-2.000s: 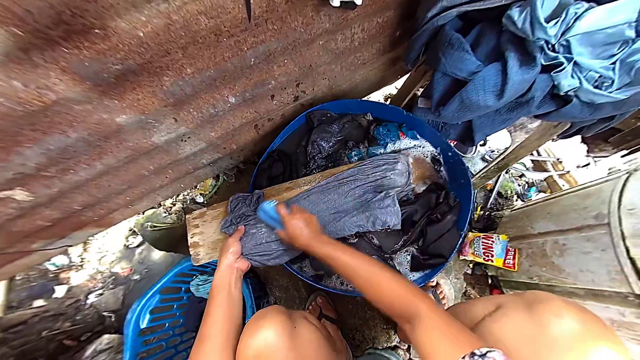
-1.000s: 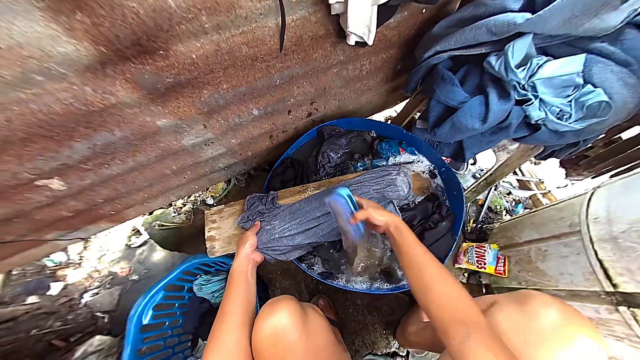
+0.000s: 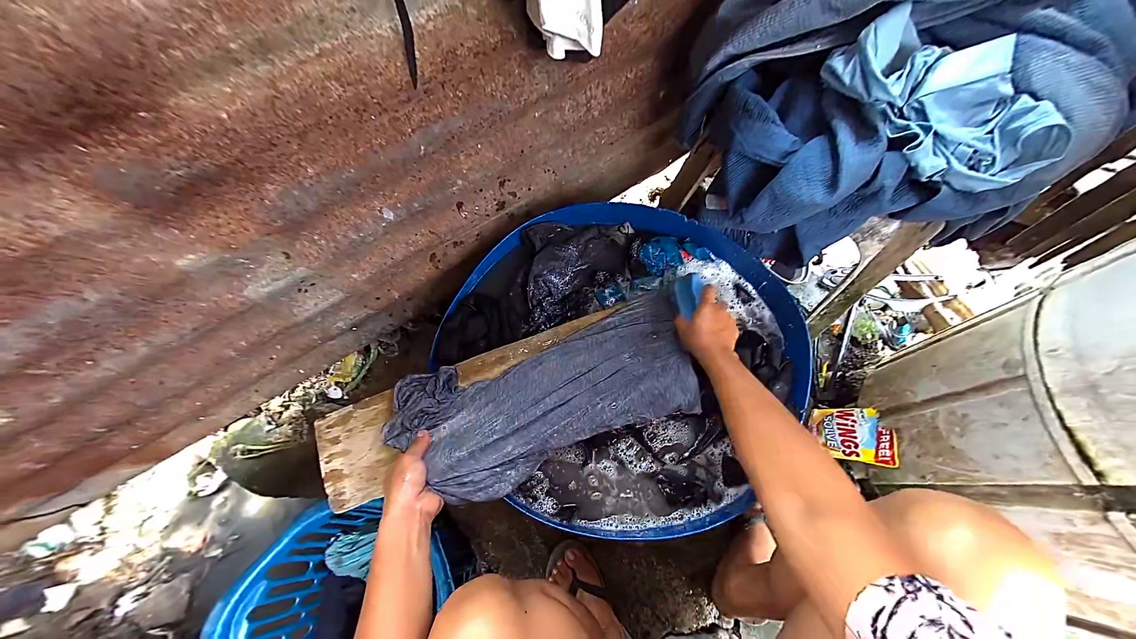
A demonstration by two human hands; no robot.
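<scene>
A wet grey cloth garment (image 3: 568, 382) lies stretched along a wooden board (image 3: 355, 448), which slants across a round blue tub (image 3: 577, 216). My left hand (image 3: 414, 484) grips the garment's near edge at the lower left end of the board. In my right hand (image 3: 708, 328) is a blue brush (image 3: 687, 295), its underside hidden, at the garment's far upper right end. Dark clothes (image 3: 577, 266) soak in foamy grey water in the tub around the board.
A blue plastic basket (image 3: 257, 568) with clothes stands at lower left. Rusty corrugated metal sheeting (image 3: 222, 222) rises behind the tub. Blue fabric (image 3: 799, 160) hangs over wood at upper right. A detergent packet (image 3: 855, 436) lies right of the tub, beside a large grey container (image 3: 967, 382).
My right hand, with the blue brush, has moved from the garment's left part to its far right end, passing above the tub's water. My left hand still holds the garment's left end.
</scene>
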